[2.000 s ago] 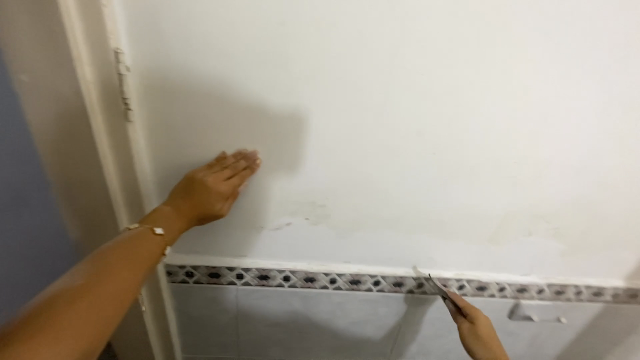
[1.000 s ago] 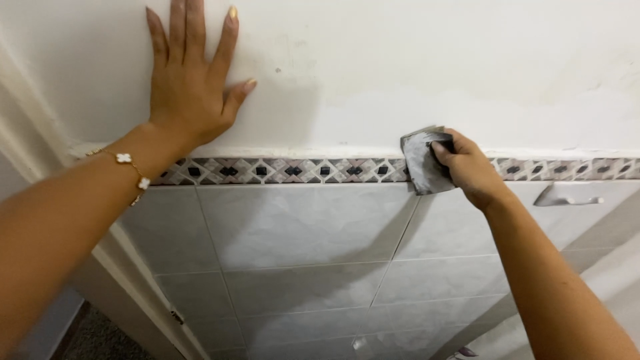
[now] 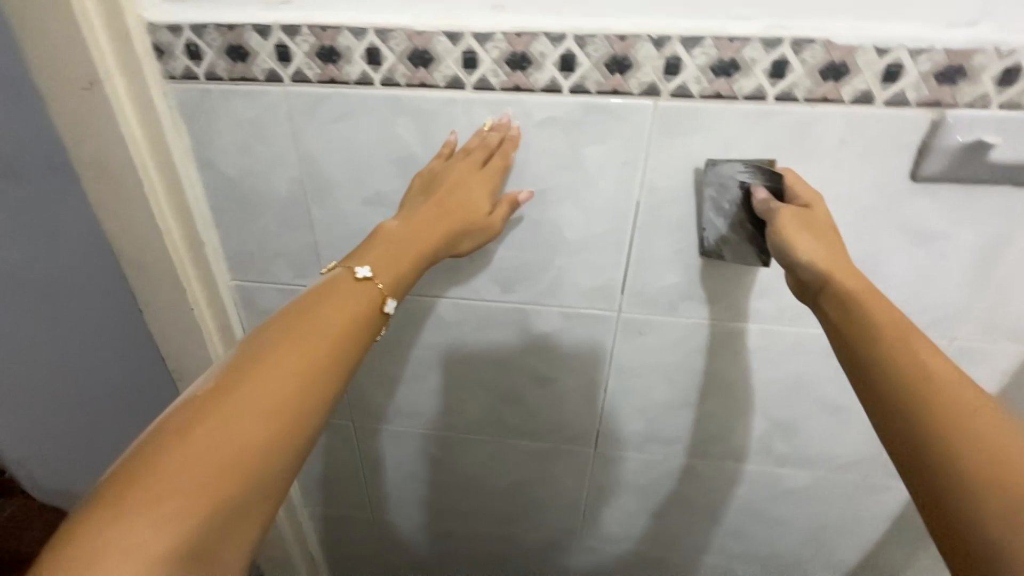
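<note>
My left hand rests on or just over the grey wall tiles, palm toward them, fingers apart and holding nothing; a bracelet circles that wrist. To the right, my right hand grips a dark, flat, square-edged scraper or pad smeared with pale residue. My thumb lies across its near face. It is at the tiles, below the patterned border strip; whether it touches them I cannot tell.
A white ceramic wall fixture juts out at the upper right. The painted door frame runs down the left side, beside a blue-grey surface. White wall shows above the border.
My left hand has come down from the white wall onto the tile area. My right hand has lowered the scraper or pad from the border strip to the tiles beneath. The view has tilted down.
</note>
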